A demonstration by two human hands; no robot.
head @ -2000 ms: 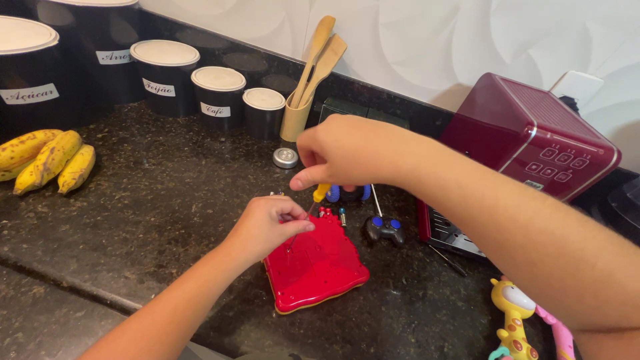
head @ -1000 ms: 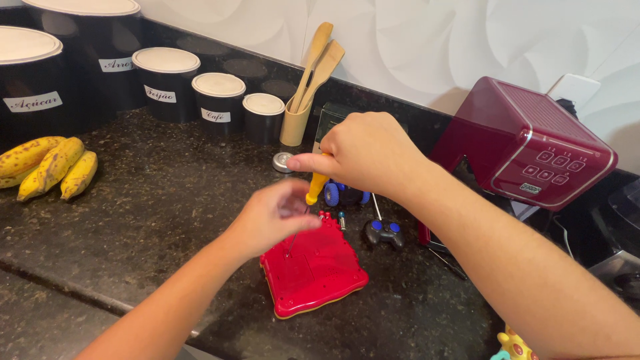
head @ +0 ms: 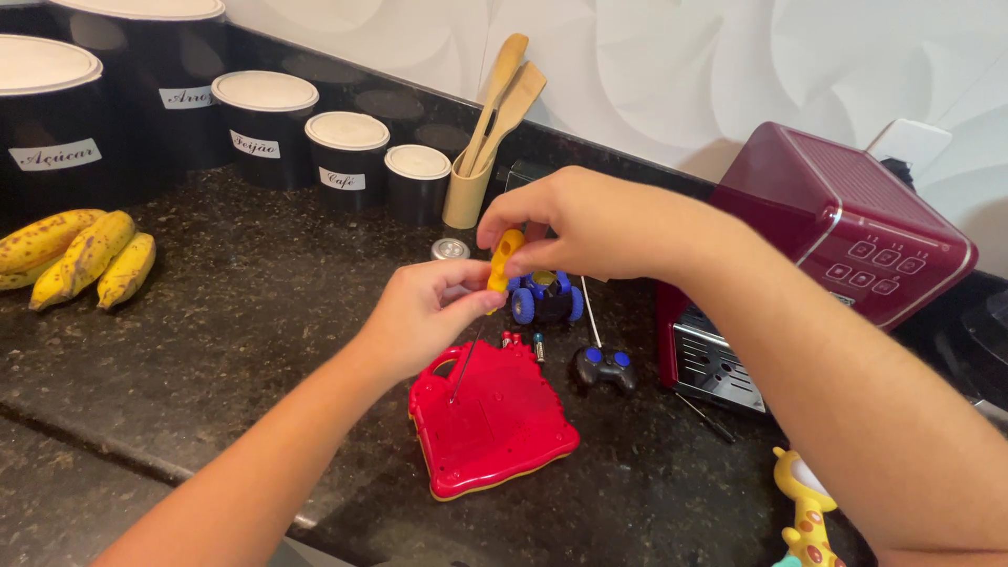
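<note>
A red plastic toy with a handle lies back side up on the dark granite counter. A screwdriver with a yellow handle stands tilted over it, its thin metal shaft reaching down to the toy's back near the handle. My left hand pinches the lower part of the yellow handle. Above it, my right hand grips the upper part between thumb and fingers. Several small batteries lie just beyond the toy, near a blue toy car with chunky wheels.
A black remote control with a white antenna and a thin dark tool lie right of the toy. A maroon coffee machine, a giraffe toy, bananas, lidded black canisters, a wooden utensil holder and a round metal object surround the area.
The screwdriver's tip is now on the toy's back near its handle; earlier the screwdriver was by the toy's far edge. My left hand has moved up to the yellow handle.
</note>
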